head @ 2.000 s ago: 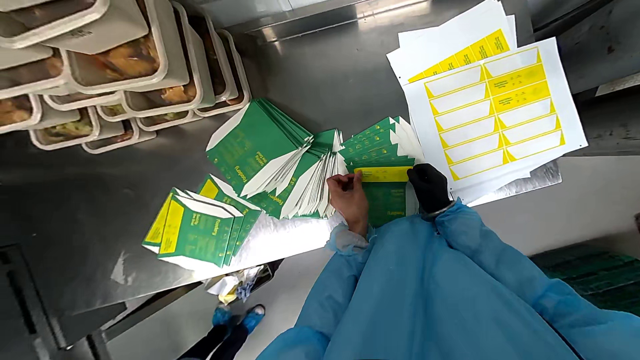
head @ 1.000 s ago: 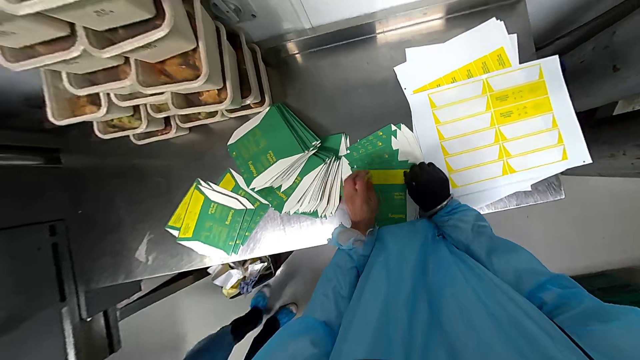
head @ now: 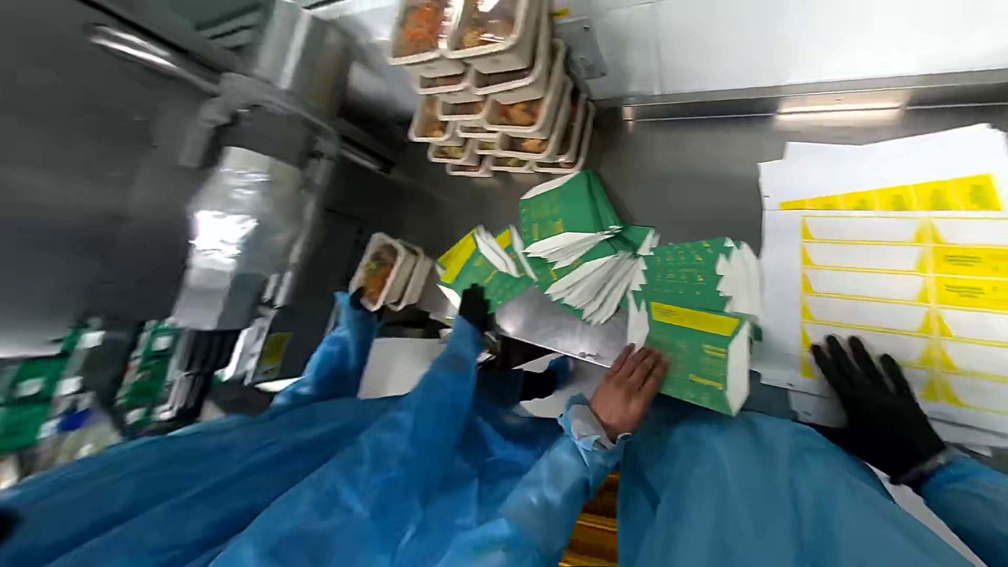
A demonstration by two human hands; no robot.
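My bare left hand point(head: 628, 391) rests its fingertips on the lower left edge of a green cardboard sleeve point(head: 693, 358) that carries a yellow label strip. Behind that sleeve, more green printed sleeves point(head: 685, 276) with white edges lie in a pile. My right hand point(head: 878, 402), in a black glove, is spread with its fingers apart over the lower part of a sheet of yellow and white labels point(head: 866, 279). Fanned green sleeves point(head: 571, 209) lie to the left of the pile, and several yellow-labelled sleeves point(head: 468, 260) lie farther left.
A co-worker in a blue gown stands close on my left; one black-gloved hand point(head: 476, 307) is at the labelled sleeves, the other by food trays point(head: 382, 272). Stacked filled trays point(head: 520, 114) stand at the back. A metal rim point(head: 827, 101) runs along the steel table's rear.
The view has swung left, and a co-worker with more food trays is now in sight. My right hand has left the labelled sleeve and moved onto the label sheet. My left hand is at the sleeve's lower edge.
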